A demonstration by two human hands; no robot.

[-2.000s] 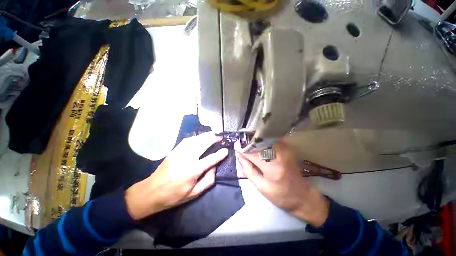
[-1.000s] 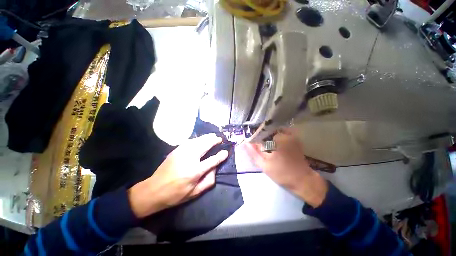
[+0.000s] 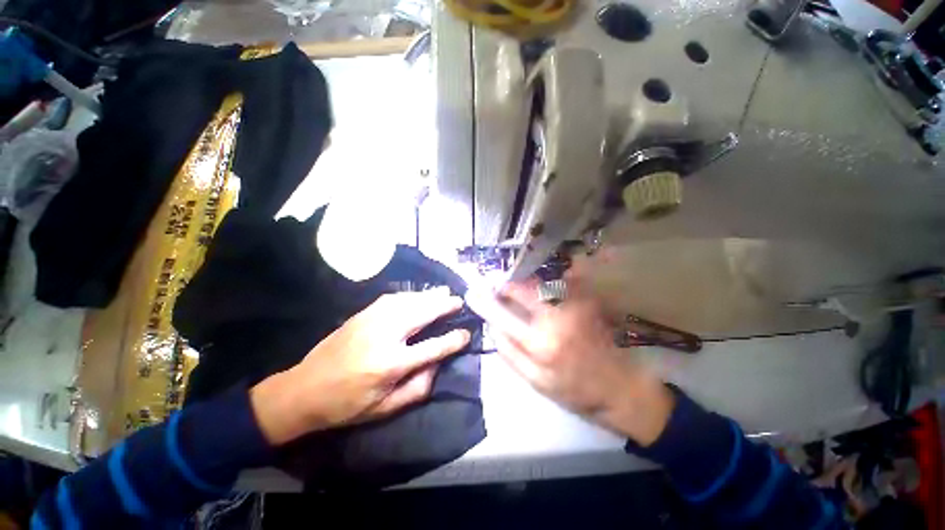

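Observation:
A black garment piece (image 3: 280, 295) lies on the white table, with a smoother dark panel (image 3: 414, 440) at its front. My left hand (image 3: 368, 362) lies on the cloth with its fingers spread just left of the needle, pressing it down. My right hand (image 3: 570, 357), with a ring, is right of the presser foot (image 3: 485, 264), its fingertips at the cloth's edge by the foot. Glare and the fingers hide the stitching spot. I cannot tell if the right fingers pinch the cloth. The cream sewing machine (image 3: 565, 145) stands above my hands.
Dark snips (image 3: 660, 333) lie right of my right hand. Another black cloth heap (image 3: 124, 155) lies at the left over cardboard with yellow tape (image 3: 155, 331). Black-handled scissors (image 3: 889, 362) are at the table's right end. A red crate (image 3: 925, 466) is below right.
The cloth at the foot has shifted, and the dark panel's front edge has moved slightly left and back. My right fingers have moved left toward the foot. The view has shifted slightly.

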